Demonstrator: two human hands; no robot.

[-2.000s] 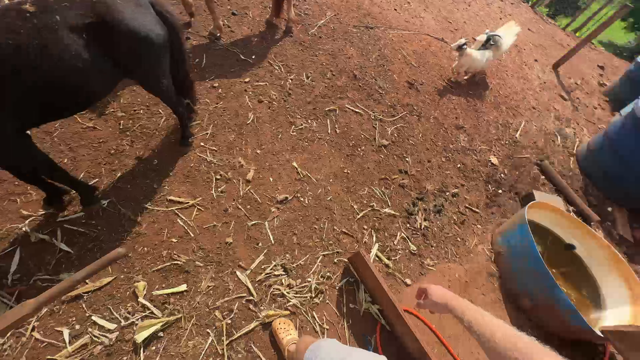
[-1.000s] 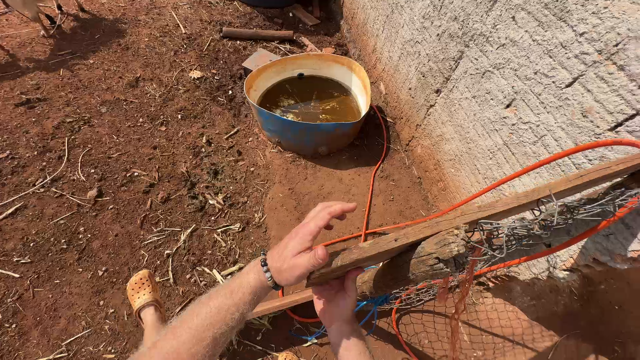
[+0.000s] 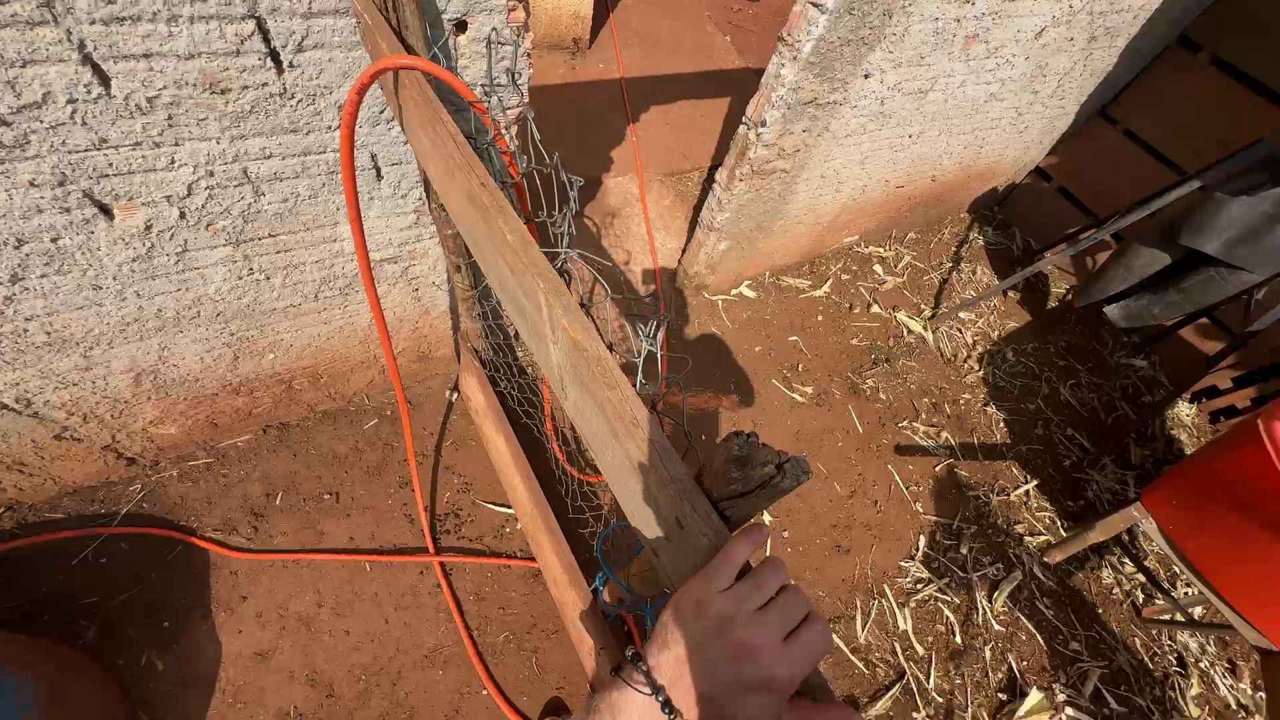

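My left hand [image 3: 745, 625], with a dark beaded bracelet at the wrist, is curled over the near end of a long wooden board [image 3: 570, 350]. The board slants from the upper left toward the bottom centre. Wire mesh [image 3: 520, 370] and tangled wire [image 3: 555, 200] hang along it, and a blue cord [image 3: 622, 575] is looped close to my hand. Just beyond my fingertips juts the broken end of a weathered post [image 3: 755, 475]. A sliver of skin shows at the bottom edge below my left hand; whether it is my right hand is unclear.
An orange hose [image 3: 375, 290] loops over the board and trails on the red soil. A thinner wooden rail [image 3: 530, 500] runs beside the board. Rough plastered walls [image 3: 210, 200] flank a gap. At right are a red object [image 3: 1225, 520], grey sheets [image 3: 1190, 260] and scattered dry stalks [image 3: 1010, 590].
The view has swung to the right, off the blue tub. One second ago both hands were at the board's end; now my left hand is curled over it.
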